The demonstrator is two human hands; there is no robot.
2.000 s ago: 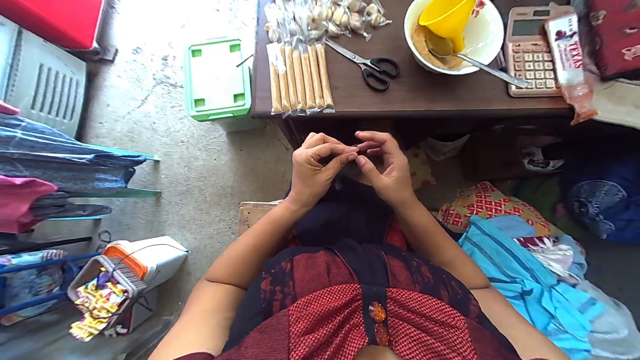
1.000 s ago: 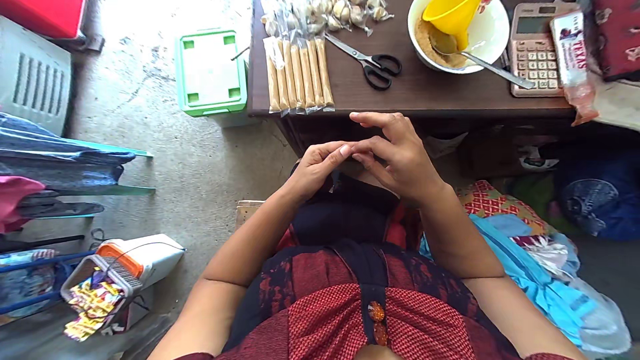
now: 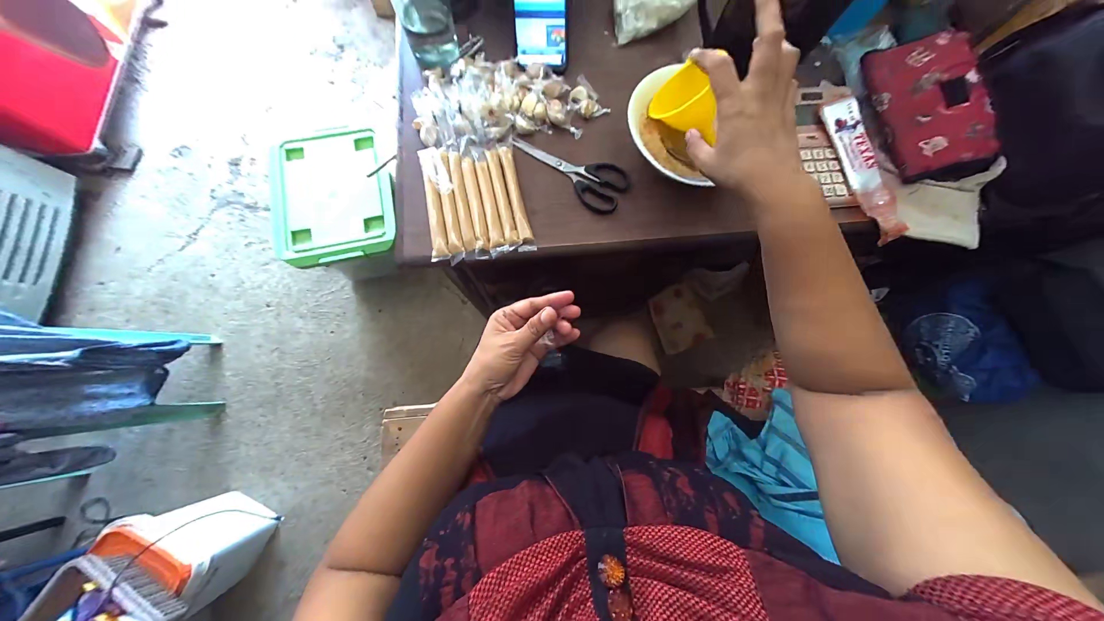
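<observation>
My right hand [image 3: 746,112] is over the desk, its thumb and a finger at the rim of a yellow plastic funnel or cup [image 3: 686,102]. That sits in a white bowl [image 3: 639,112] with brown powder inside. My left hand [image 3: 528,341] is below the desk edge over my lap, fingers curled around a small piece of clear plastic [image 3: 547,340]. On the desk lie several filled plastic tubes [image 3: 479,203] in a row, with small knotted clear packets [image 3: 509,99] above them. Black-handled scissors [image 3: 578,174] lie between the tubes and the bowl.
A calculator [image 3: 824,164], a printed plastic wrapper [image 3: 862,164] and a red patterned pouch [image 3: 931,103] are at the right. A phone [image 3: 541,34] and a clear container [image 3: 429,30] stand at the back. A green-lidded box [image 3: 335,197] is beyond the desk's left end.
My hands were together over my lap; my right hand has moved up and away to the yellow funnel or cup. My left hand has stayed near my lap. The spoon handle seen earlier is now hidden.
</observation>
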